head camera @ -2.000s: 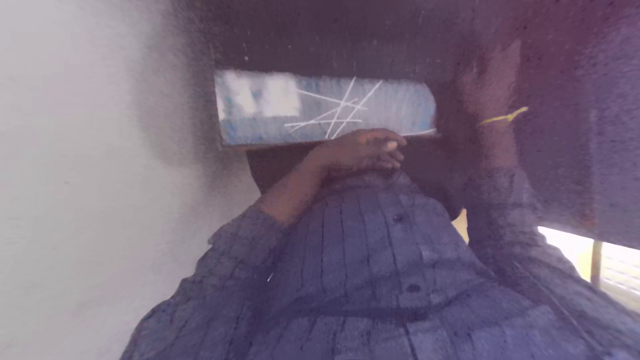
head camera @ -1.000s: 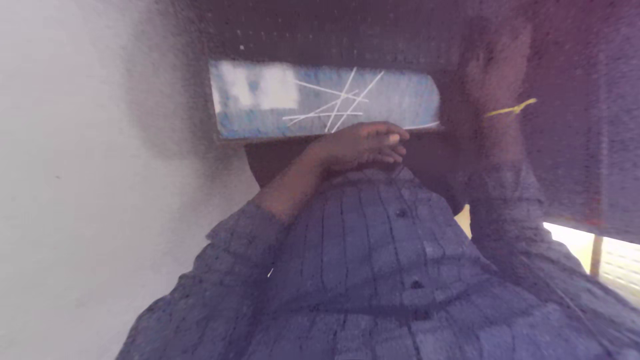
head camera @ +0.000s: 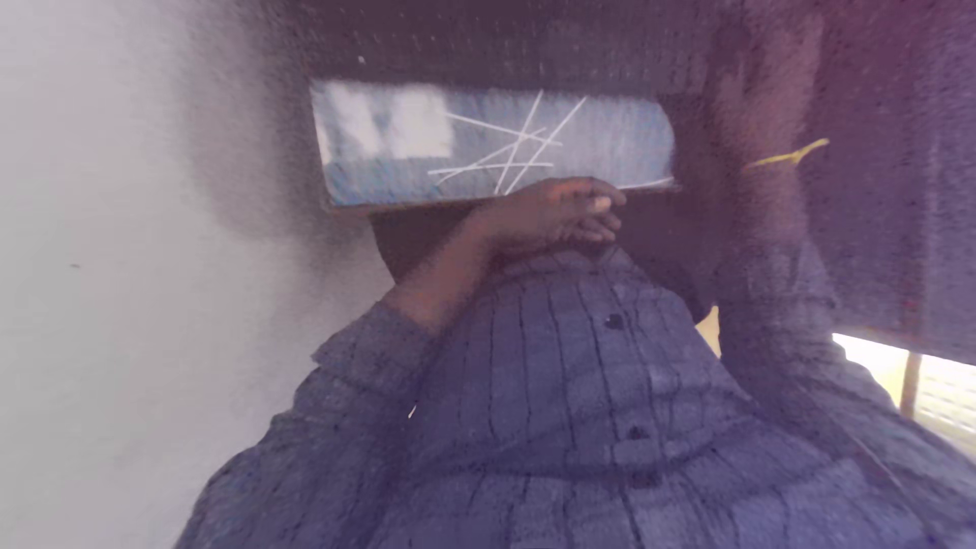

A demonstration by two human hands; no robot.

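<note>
My left hand [head camera: 560,213] rests in front of my striped shirt, at the near edge of a blue-grey panel [head camera: 610,137], with its fingers loosely bent and nothing visible in them. Several thin white sticks or strips [head camera: 526,137] lie crossed on the panel, just beyond that hand. My right hand [head camera: 762,69] is raised at the upper right, dim and blurred against the dark background; a yellow band [head camera: 789,158] circles its wrist. Whether its fingers hold anything cannot be made out.
A pale wall [head camera: 99,267] fills the left side. Dark surfaces lie behind and to the right of the panel. At the lower right is a bright gap with a brown upright post [head camera: 910,381].
</note>
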